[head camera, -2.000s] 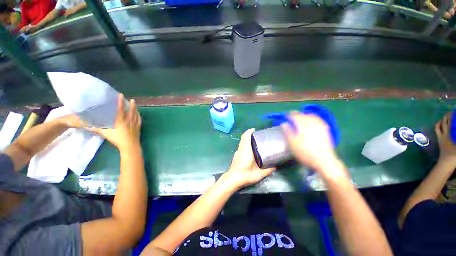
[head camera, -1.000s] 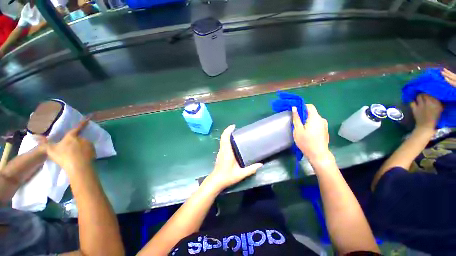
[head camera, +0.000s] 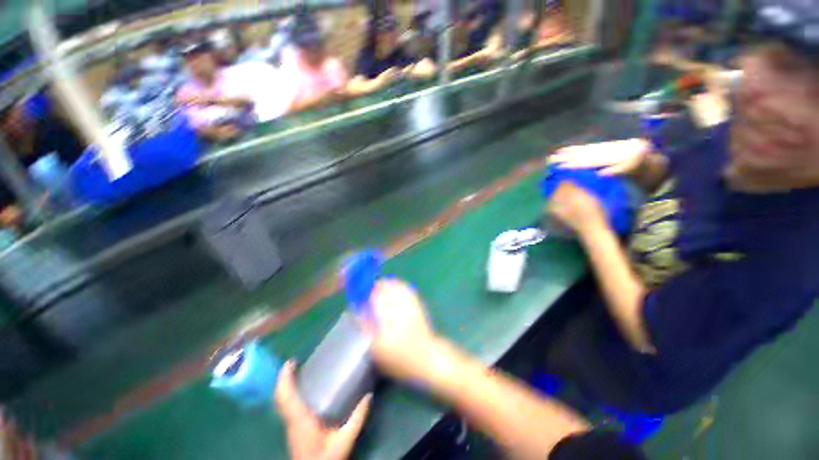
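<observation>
A grey speaker (head camera: 338, 368) is held over the green bench, tilted, in a blurred view. My left hand (head camera: 319, 422) grips its lower end, with the thumb on one side and fingers on the other. My right hand (head camera: 401, 328) is at its upper end with a blue cleaning cloth (head camera: 363, 277) bunched in the fingers. The light-blue solvent bottle (head camera: 247, 372) stands on the bench just left of the speaker, its top blurred.
Another grey speaker (head camera: 242, 244) stands on the dark conveyor (head camera: 359, 171). A white bottle (head camera: 507, 262) with open lid is at the right. A neighbour (head camera: 718, 260) holds a blue cloth (head camera: 593, 193). A blue bin (head camera: 139, 164) and seated people are beyond.
The view has swung to the right and up, showing the right neighbour and people opposite. The left neighbour's work has left the picture. Both my hands still hold the speaker and cloth.
</observation>
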